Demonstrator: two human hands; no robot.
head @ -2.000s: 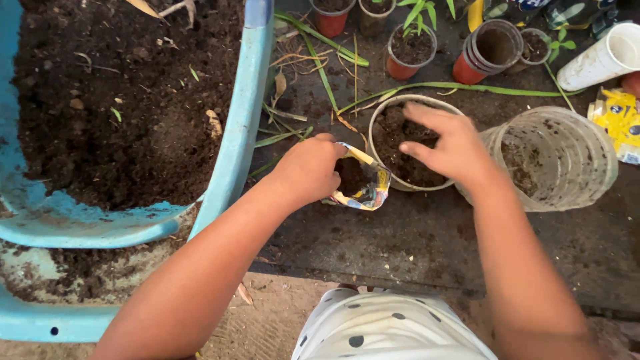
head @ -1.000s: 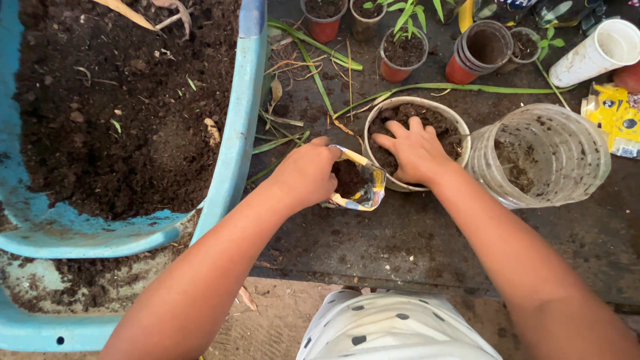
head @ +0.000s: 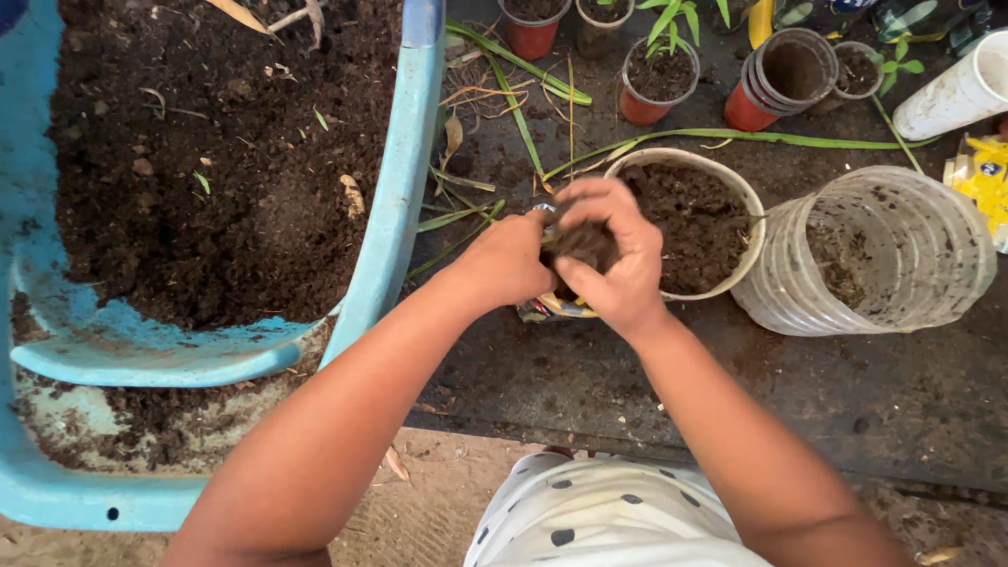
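Note:
My left hand point(head: 508, 260) grips the rim of a small printed packet point(head: 563, 305), which stands on the dark tabletop and is mostly hidden by both hands. Over its mouth, my right hand point(head: 618, 244) is curled around dark soil point(head: 581, 244), somewhat blurred. Just right of it, a round whitish pot point(head: 757, 252) holds more dark soil point(head: 689, 220). A ribbed clear plastic container point(head: 787, 276) with dirt on its inner wall stands beside that pot, near its right edge.
A blue plastic tub point(head: 394, 181) of soil lies at left. Along the back are seedling cups point(head: 657, 79), stacked cups point(head: 787, 71) and a white cup point(head: 949, 90). Long green leaves point(head: 756, 138) cross the dark table point(head: 598, 386). A yellow packet point(head: 988, 181) lies far right.
My right hand has moved left from inside the whitish pot to above the small packet, now with soil in its fingers. My left hand has stayed at the packet.

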